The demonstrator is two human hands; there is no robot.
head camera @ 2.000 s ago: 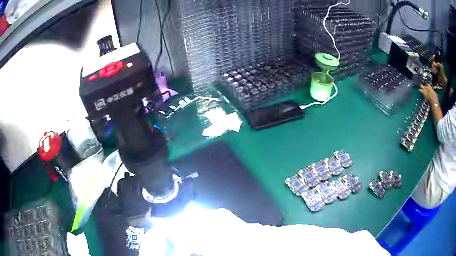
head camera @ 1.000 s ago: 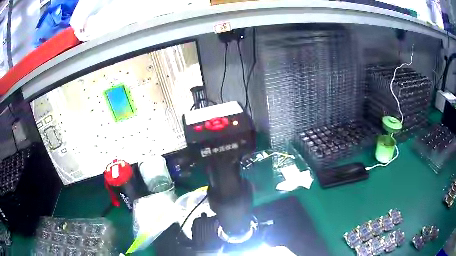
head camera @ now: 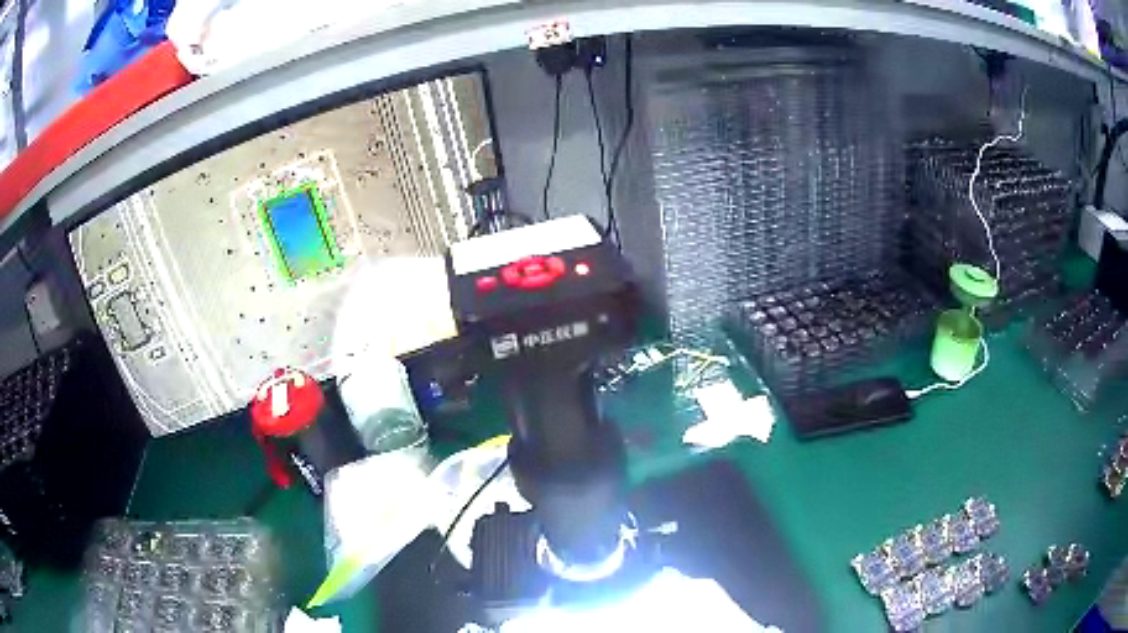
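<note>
The black video microscope point(head camera: 553, 359) stands in the middle, with red buttons on its head and a bright ring light point(head camera: 586, 553) under the lens. An overexposed white shape point(head camera: 643, 606), perhaps a glove or sleeve, lies at the bottom edge under the light; no fingers can be made out, and what lies under the lens is hidden by glare. The monitor point(head camera: 408, 148) shows a pale circuit board with a blue-green rectangle. Electronic modules point(head camera: 930, 544) lie in short rows on the green mat at lower right, with a small group point(head camera: 1055, 571) beside them.
A clear blister tray point(head camera: 179, 581) lies at lower left. A red-topped black bottle point(head camera: 287, 406), a clear jar point(head camera: 384, 408) and a plastic bag point(head camera: 377, 513) stand left of the microscope. Behind are white tissue point(head camera: 727, 416), a black smartphone point(head camera: 847, 408), a green device point(head camera: 956, 344) and stacked trays point(head camera: 990, 223).
The view has swung left and up since the first frame, so the monitor's picture now shows and the neighbouring worker is out of view. The board on screen looks darker and sharper than one second ago.
</note>
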